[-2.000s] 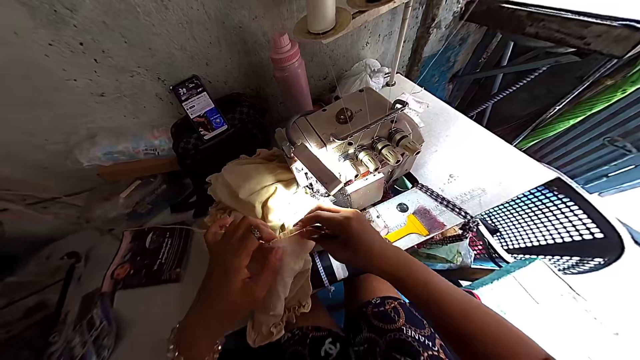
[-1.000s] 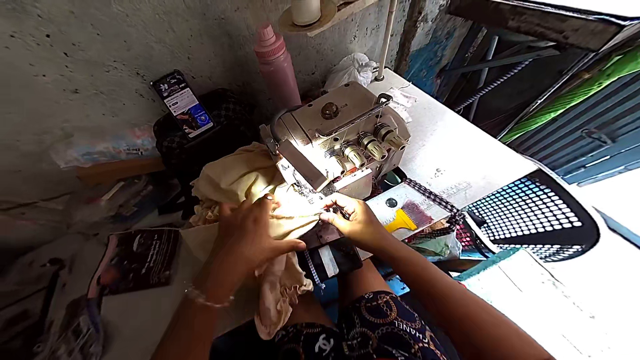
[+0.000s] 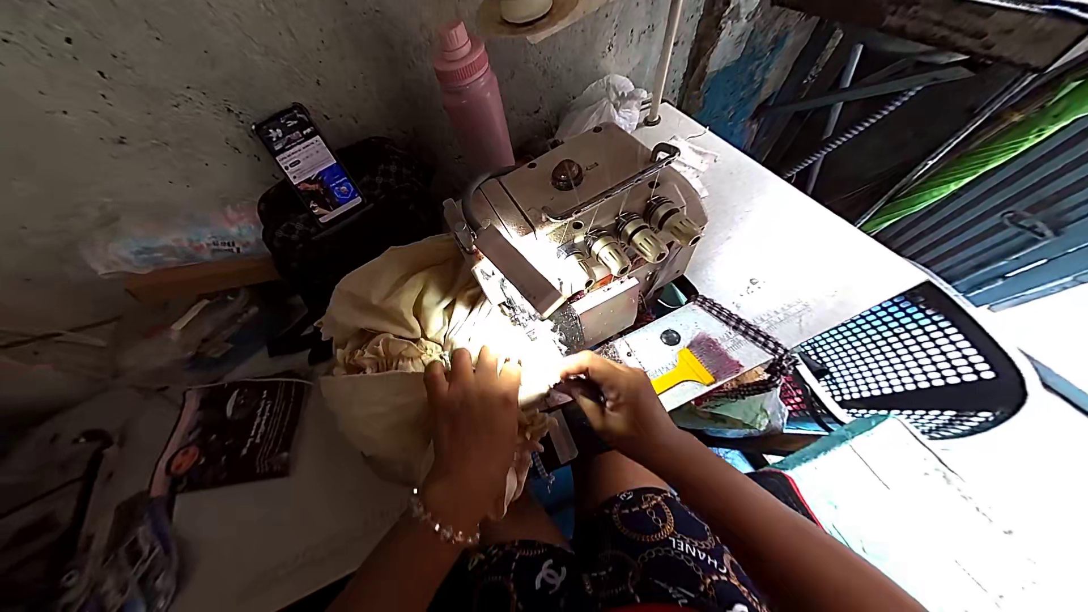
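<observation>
Cream gathered fabric [image 3: 382,297] lies bunched at the left and front of an overlock sewing machine [image 3: 586,187], whose lamp glares on the stitching area. My left hand [image 3: 476,425] rests palm down on the fabric, fingers toward the presser foot. At the fabric's right edge, my right hand [image 3: 616,399] pinches the cloth between thumb and forefinger. The needle and presser foot are lost in glare. Beside my right hand, a yellow-handled brush [image 3: 684,371] with dark reddish bristles lies on the machine's plate.
A pink bottle [image 3: 474,102] stands behind the machine. A phone [image 3: 310,166] leans on a dark bag [image 3: 374,187] at the back left. A black mesh basket [image 3: 914,357] is at the right. A dark printed packet [image 3: 242,433] lies on the left.
My left hand has flattened onto the cloth, its fingers now toward the machine. My right hand has stayed at the fabric's right edge since a second ago.
</observation>
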